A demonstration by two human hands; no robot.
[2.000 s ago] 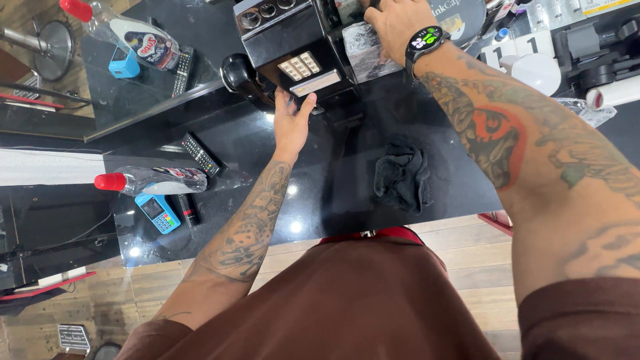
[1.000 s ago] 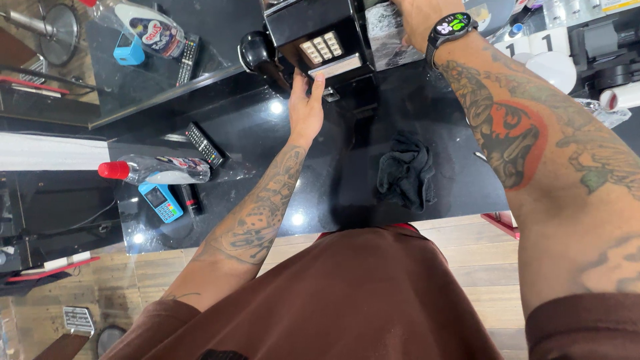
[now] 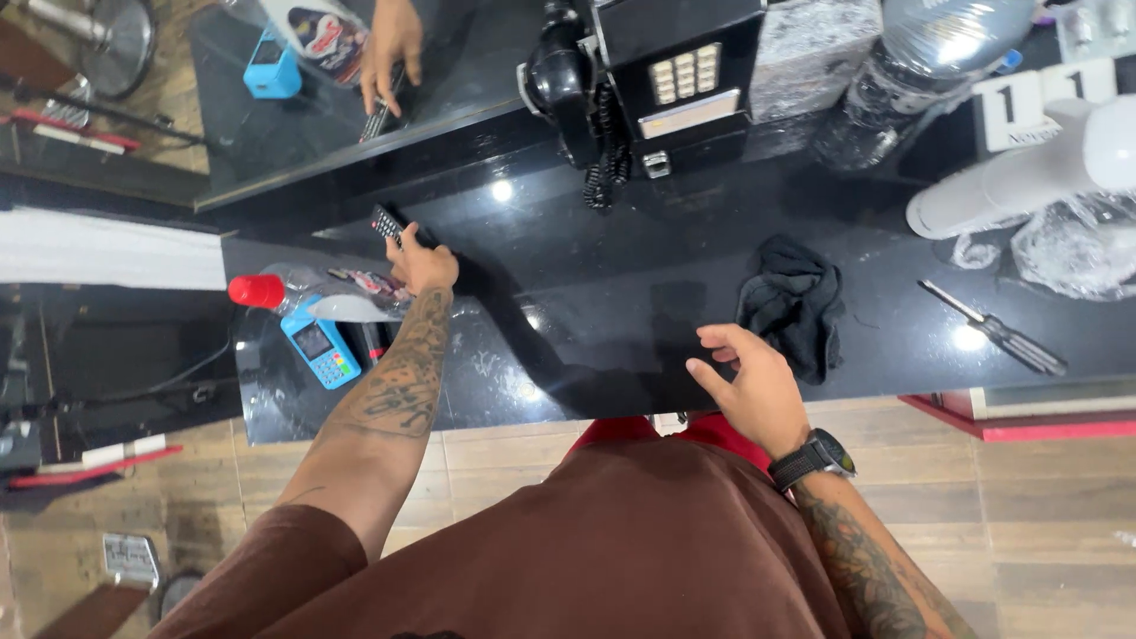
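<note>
My left hand (image 3: 424,262) reaches over the black counter with its fingers on a black remote control (image 3: 388,222); whether it grips the remote cannot be told. Just below that hand lies a clear bottle with a red cap (image 3: 257,291), partly behind my forearm. A blue card terminal (image 3: 321,348) is beside the bottle, with a black and red object (image 3: 373,340) to its right. My right hand (image 3: 753,386) hovers at the counter's front edge, fingers apart and holding nothing. Close to it lies a crumpled black cloth (image 3: 790,306).
A black keypad telephone (image 3: 683,71) with its corded handset (image 3: 564,98) stands at the back. To its right are a plastic-wrapped block (image 3: 812,58) and a large bottle (image 3: 887,89). A screwdriver (image 3: 994,328) and a white appliance (image 3: 1003,177) lie at right. A mirror runs along the back left.
My left hand has moved left from the telephone to the remote control. My right hand has come away from the things at the back to the front edge. The view has shifted.
</note>
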